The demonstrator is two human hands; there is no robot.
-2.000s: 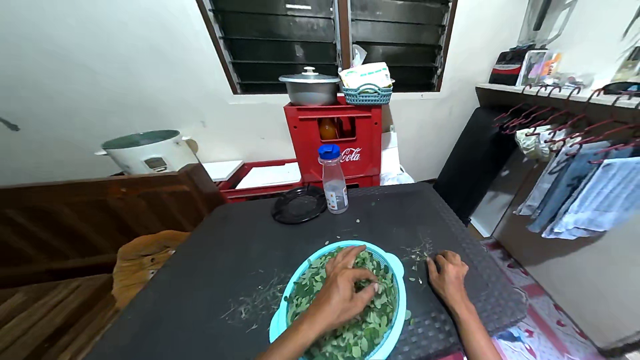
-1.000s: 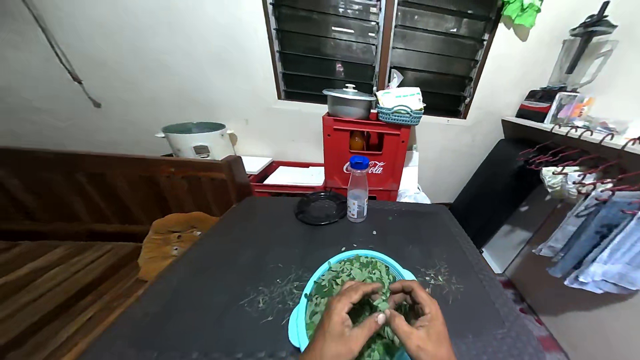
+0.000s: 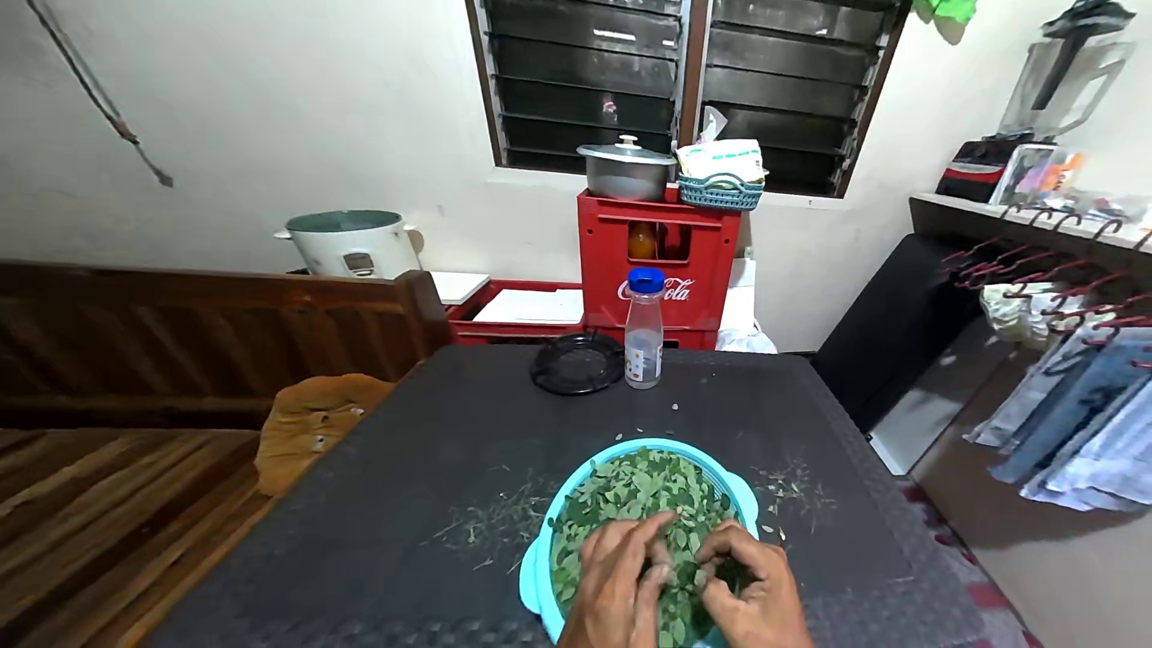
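A turquoise plastic colander (image 3: 531,576) full of small green leaves (image 3: 643,490) stands at the near side of a dark table. Over the leaves, at the left, is my left hand (image 3: 621,580), its thumb and fingers bent together. My right hand (image 3: 751,585) is across from it, fingertips pinched at some leaves. Whether the left fingers grip a leaf or stem cannot be made out. Thin stripped stems (image 3: 504,522) lie on the table left of the colander, and more stems (image 3: 796,490) lie to its right.
At the table's far edge are a clear bottle with a blue cap (image 3: 643,333) and a black plastic plate (image 3: 578,364). Behind stand red crates (image 3: 657,243) with a lidded pot (image 3: 627,169). A wooden bench (image 3: 207,342) is at the left; clothes on hangers (image 3: 1080,414) are at the right.
Two seconds ago my right hand rested on the table right of the colander; now it is over the leaves beside my left hand. The hands are slightly farther apart than one second ago.
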